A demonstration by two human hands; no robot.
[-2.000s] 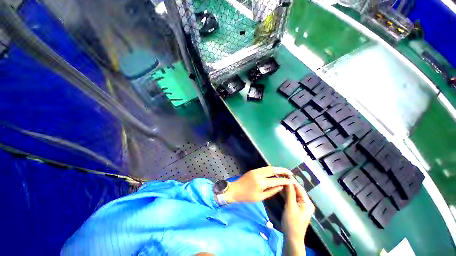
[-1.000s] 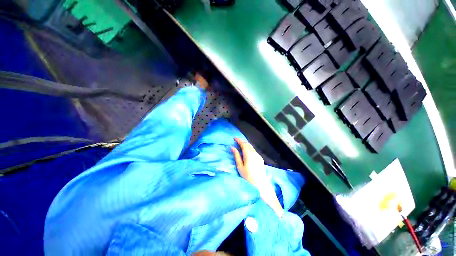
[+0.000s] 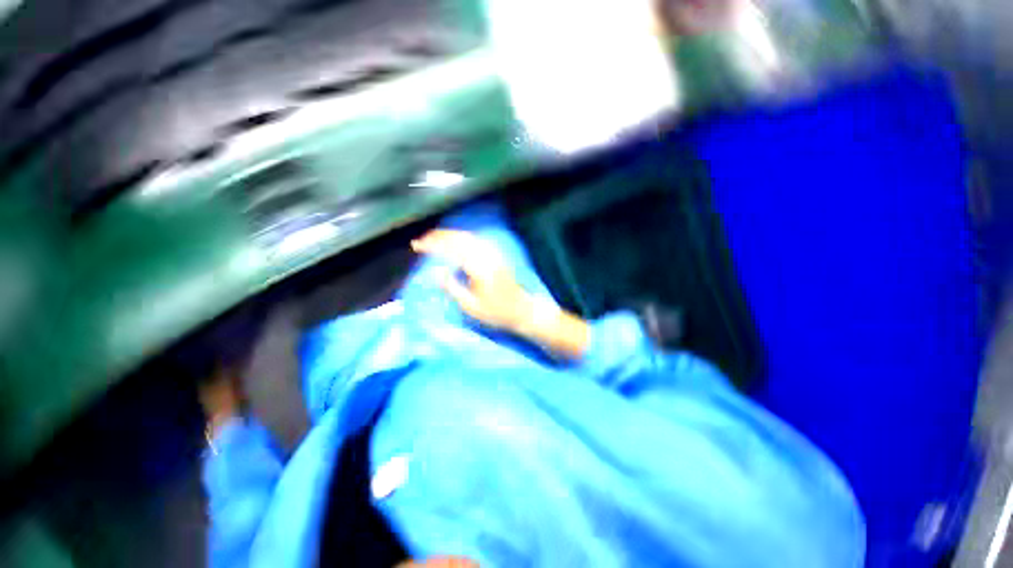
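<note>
The frame is strongly blurred. My right hand [image 3: 483, 288] rests on the blue-clothed knee just below the bench edge, with its fingers apart and no object seen in it. My left hand [image 3: 222, 399] is low at the left, below the bench edge, small and blurred; I cannot tell whether it holds anything. Black housings [image 3: 222, 67] lie in rows on the green bench at the upper left. Flat dark pieces [image 3: 278, 189] lie near the bench's edge. A white paper sheet [image 3: 589, 72] is on the bench at the top centre, overexposed.
The green bench [image 3: 167, 255] runs diagonally across the upper left, its edge just beyond my knees. A dark green crate-like shape [image 3: 644, 255] is below the bench, right of my right hand. Blue sheeting [image 3: 855, 277] covers the floor at the right.
The view has swung to the right, bringing the crate-like shape and right-hand floor sheeting into view. My hands, together two seconds ago, are apart; my right hand is still on my lap or knee.
</note>
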